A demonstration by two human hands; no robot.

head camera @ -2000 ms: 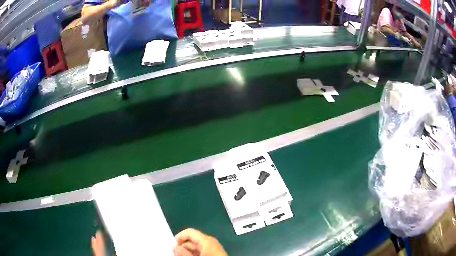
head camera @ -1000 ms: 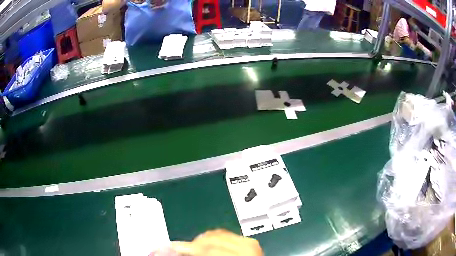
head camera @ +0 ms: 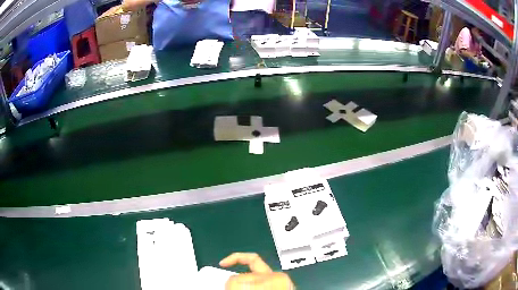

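Observation:
A loose pile of plain white carton blanks (head camera: 166, 255) lies on the green side table at the lower left centre. My right hand (head camera: 258, 274) is at the bottom edge, cut off, with its thumb and fingers on a white piece (head camera: 213, 278) beside the pile. Most of that piece is hidden or out of the picture. Printed white retail boxes (head camera: 306, 218) lie in two overlapping columns to the right of my hand, not touched by it. My left hand is not in view.
White cross-shaped inserts (head camera: 255, 133) lie on the conveyor belt (head camera: 142, 164) beyond the metal edge strip (head camera: 227, 190). A clear poly bag (head camera: 474, 209) of white pieces stands at right. A blue crate (head camera: 40, 85) and white piles are across the belt; people are there too.
The inserts have moved left along the belt. My left hand has left the picture. The white blanks it was beside now lie on the table, and my right hand is at another white piece.

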